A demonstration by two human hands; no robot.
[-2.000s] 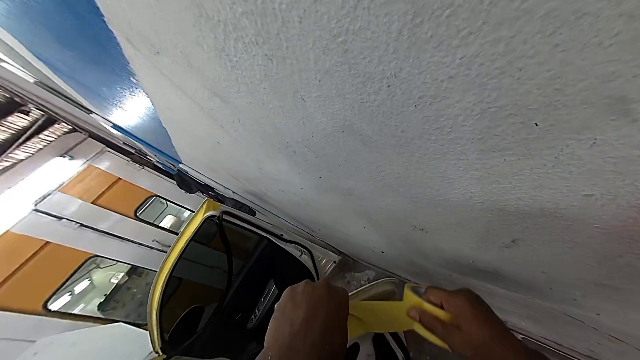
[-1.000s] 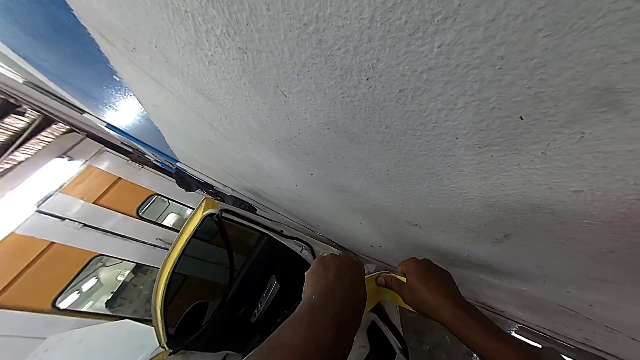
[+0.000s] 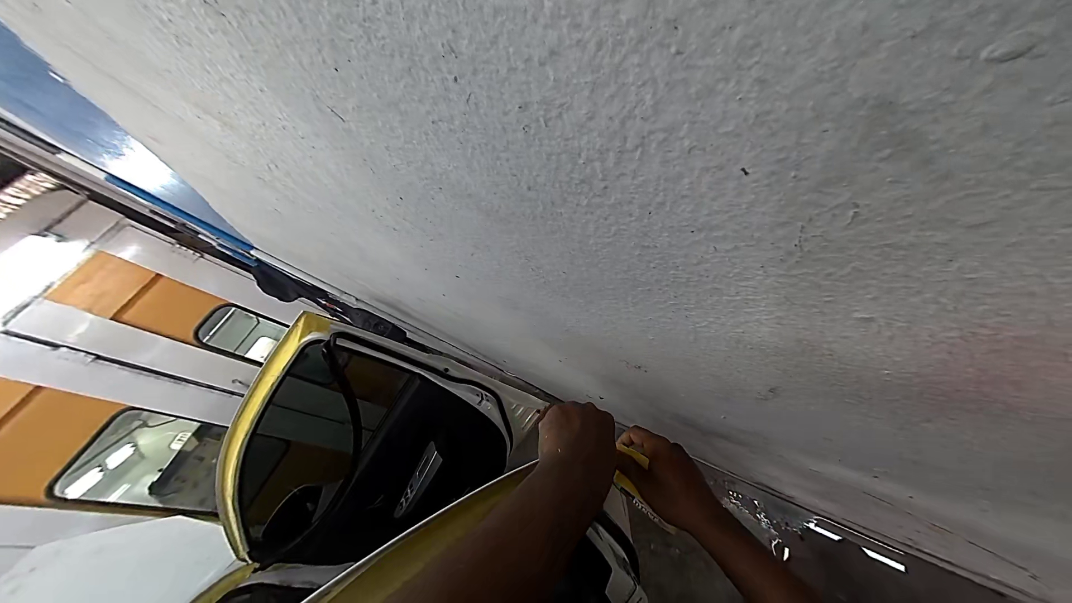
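Observation:
My left hand (image 3: 578,440) is closed at the far end of a yellow-edged car panel, close to the wall; what its fingers touch is hidden. Just right of it, my right hand (image 3: 663,476) pinches a yellow strip (image 3: 628,469), possibly tape or masking material. Under my left forearm runs the car's yellow-edged body panel (image 3: 452,523). Left of my hands is a car's windscreen opening or window with a yellow frame (image 3: 251,427) and dark interior.
A rough white wall (image 3: 586,209) rises close beside my hands. White walls with orange panels (image 3: 59,435) and windows stand at the left. Dark floor (image 3: 804,519) with bright reflections shows at the lower right.
The broad yellow strip seen stretched between my hands two seconds ago now shows only as a small piece by my right hand. Both hands have moved closer together.

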